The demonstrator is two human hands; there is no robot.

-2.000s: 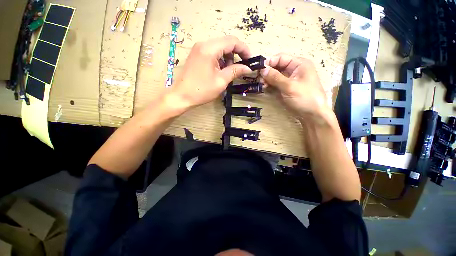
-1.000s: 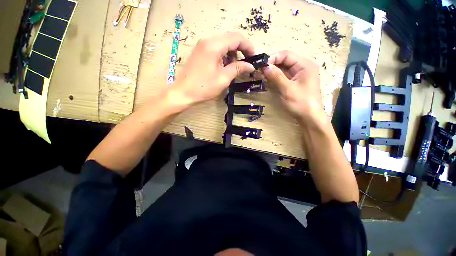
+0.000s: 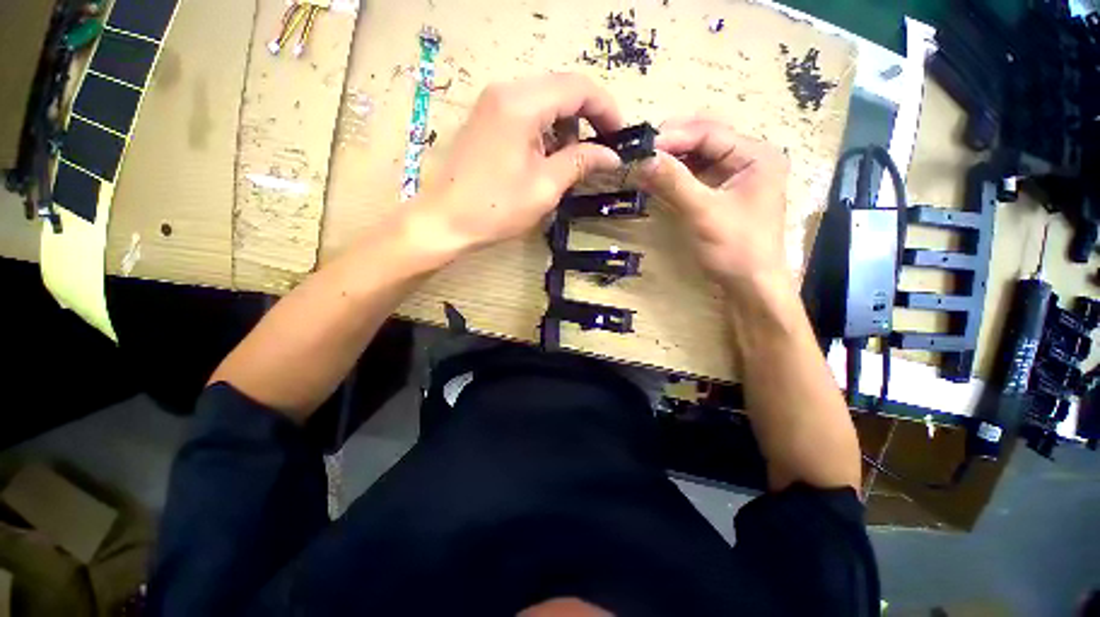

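A black comb-shaped plastic housing point(image 3: 555, 275) lies on brown cardboard, its arms pointing right. My left hand point(image 3: 519, 157) is closed on the housing's farthest arm, which is tilted up a little. My right hand point(image 3: 718, 199) is at the tip of that arm, thumb and forefinger pinching at its end. Thin wires seem to show just below the tip; what the right fingertips pinch is too small to tell. The other three arms lie free below the hands. A narrow green circuit board point(image 3: 420, 115) lies left of my left hand.
Screw piles point(image 3: 622, 46) lie at the far side. Yellowish wires point(image 3: 296, 27) and black adhesive pads point(image 3: 99, 106) are left. A black power supply point(image 3: 867, 268), a dark grey empty housing point(image 3: 975, 283), an electric screwdriver point(image 3: 1023, 350) and a black heap point(image 3: 1049, 72) are right.
The held arm's tip has turned and shifted slightly right. Both hands have moved a little with it and keep their places at the arm.
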